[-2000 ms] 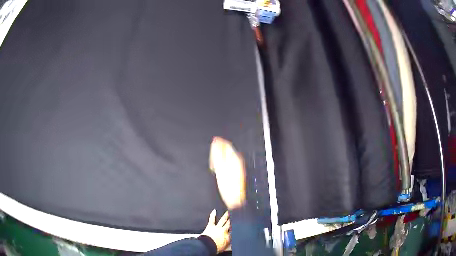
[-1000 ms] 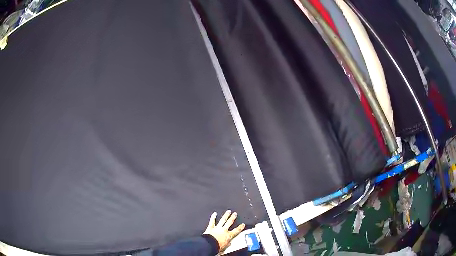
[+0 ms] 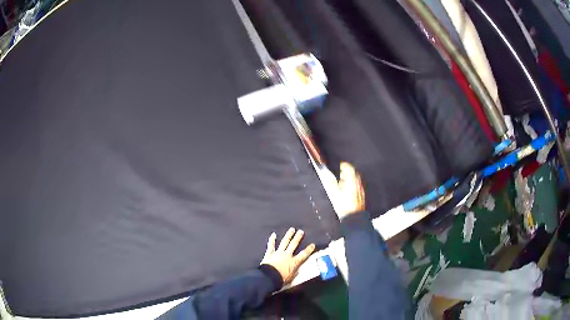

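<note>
The white end cutter (image 3: pixel 297 87) sits on the silver guide rail (image 3: pixel 253 36), with its reddish-brown handle (image 3: pixel 310 149) pointing down the rail. My right hand (image 3: pixel 349 190) is at the rail below the handle, with a visible gap between them. It holds nothing that I can see. My left hand (image 3: pixel 287 255) lies flat with spread fingers on the near edge of the black fabric (image 3: pixel 156 144), left of the rail. Short white chalk-like dashes show on the fabric beside the rail.
Loose black folds (image 3: pixel 381 119) lie right of the rail. A blue block (image 3: pixel 326 267) is on the table edge (image 3: pixel 400 226). A brass-coloured pole (image 3: pixel 465 72) and blue-wrapped bar (image 3: pixel 517 155) are at the right. Scraps litter the green floor (image 3: pixel 440 247).
The cutter has come into view on the rail, nearer me than two seconds ago. My right hand has come back into view beside the rail. My left hand stays pressed near the fabric edge.
</note>
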